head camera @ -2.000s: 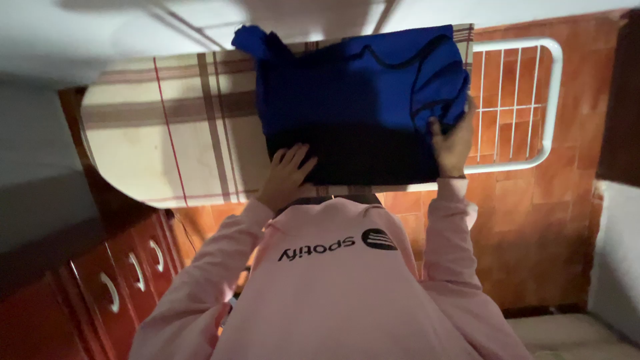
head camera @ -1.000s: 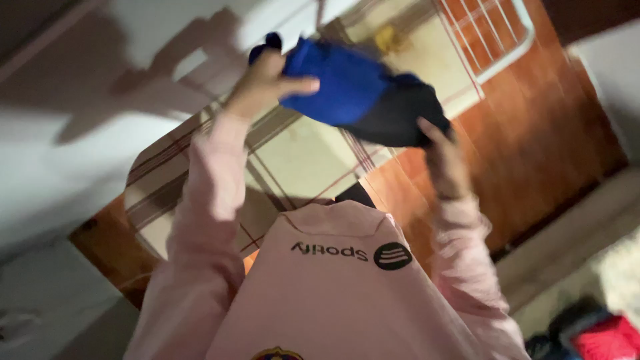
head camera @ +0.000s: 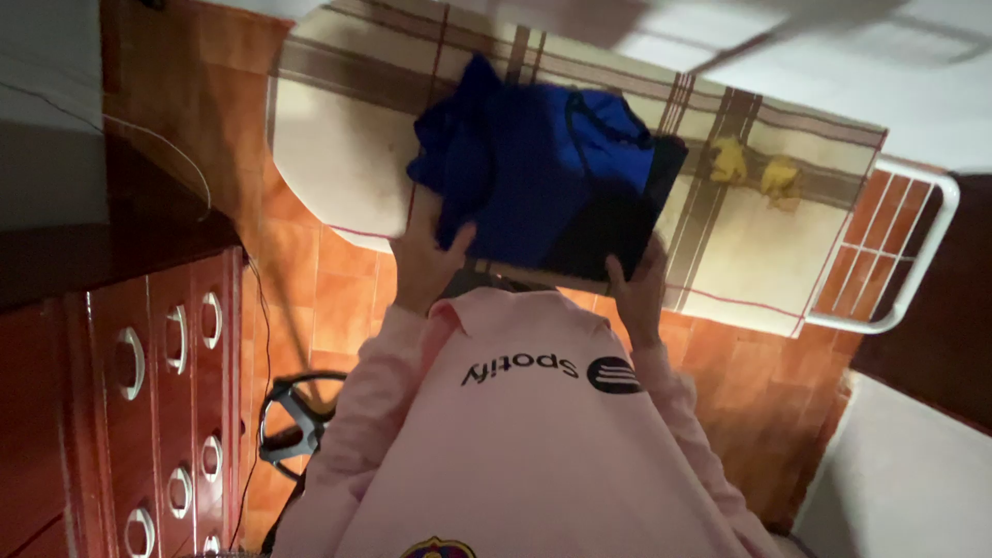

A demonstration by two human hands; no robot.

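A blue and black garment point(head camera: 535, 170) lies folded in a rough rectangle over the ironing board with a plaid cover point(head camera: 341, 147). Its left side is bunched up, and a dark-edged opening shows at the upper right. My left hand point(head camera: 426, 260) grips the garment's lower left corner, thumb on the cloth. At the lower right corner, my right hand point(head camera: 639, 283) holds the black part between thumb and fingers. Whether the cloth touches the board cannot be told. Two yellow patches point(head camera: 728, 161) show on the cover to the right.
A white wire rest point(head camera: 914, 287) extends from the board's right end. On the left stands a reddish wooden chest of drawers point(head camera: 167, 418) with white handles. A dark cable point(head camera: 263, 310) runs beside it, near a black wheeled-looking base point(head camera: 298, 426) on the tiled floor point(head camera: 341, 310).
One second ago the garment was raised and tilted between both hands; now it is lower and spread flatter over the board. The view has swung considerably.
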